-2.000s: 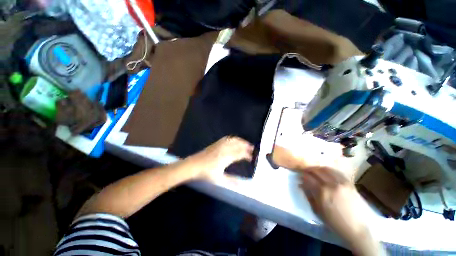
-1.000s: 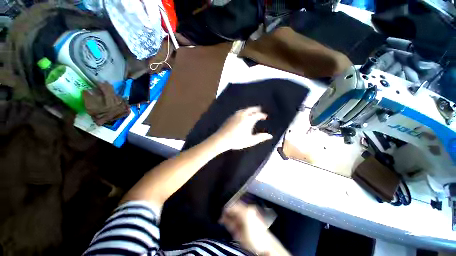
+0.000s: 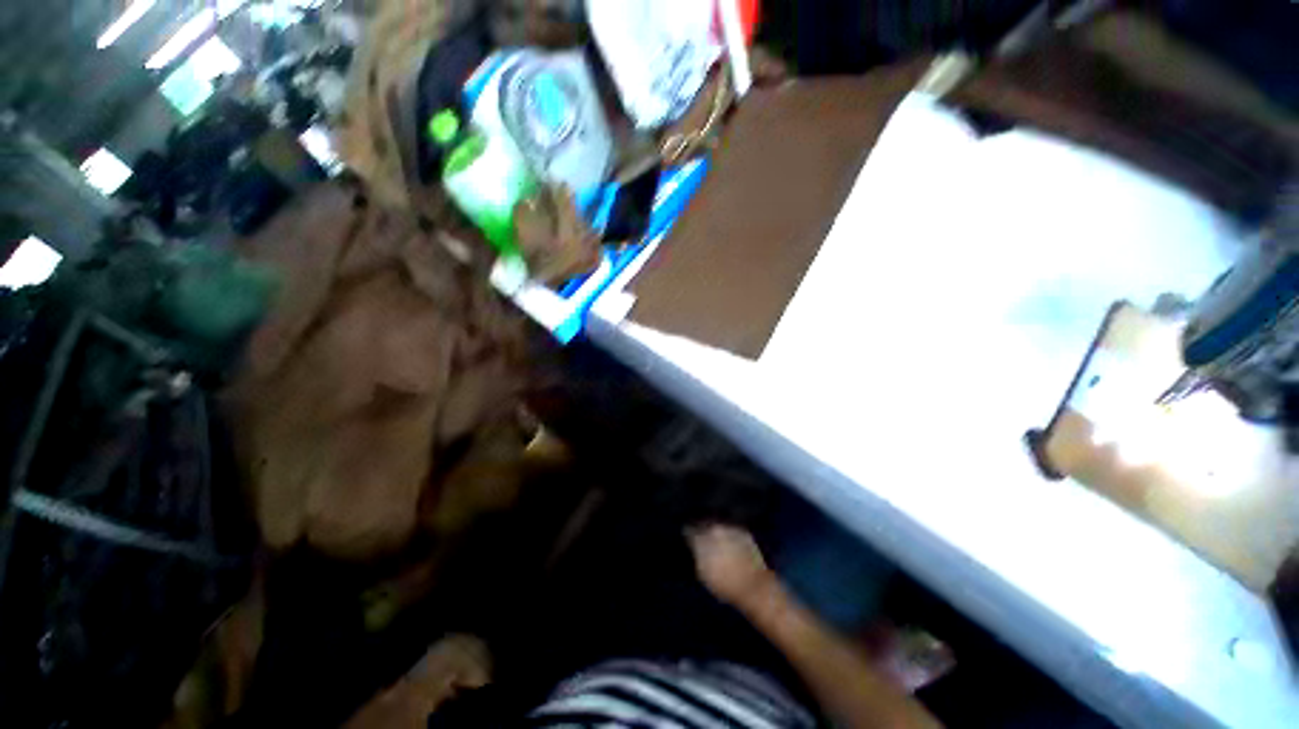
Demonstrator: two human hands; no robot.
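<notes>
My left hand is low in the picture, blurred and dim, with its fingers hard to make out. My right hand is below the table's front edge, its fingers curled over very dark cloth or shadow; I cannot tell whether it grips anything. The black panel cannot be told apart from the darkness between my hands. A brown panel lies flat on the white table. The sewing machine's needle area and tan bed plate are at the right, cut off by the frame.
A large heap of brown cloth lies left of the table. A green-capped bottle, a small grey fan-like thing and a crinkled clear bag stand at the table's left end. The table's grey edge runs diagonally beside my right hand.
The view has swung left. The black panel has left the tabletop, and the left hand has moved from it down to the lap area. The right hand stays below the table edge.
</notes>
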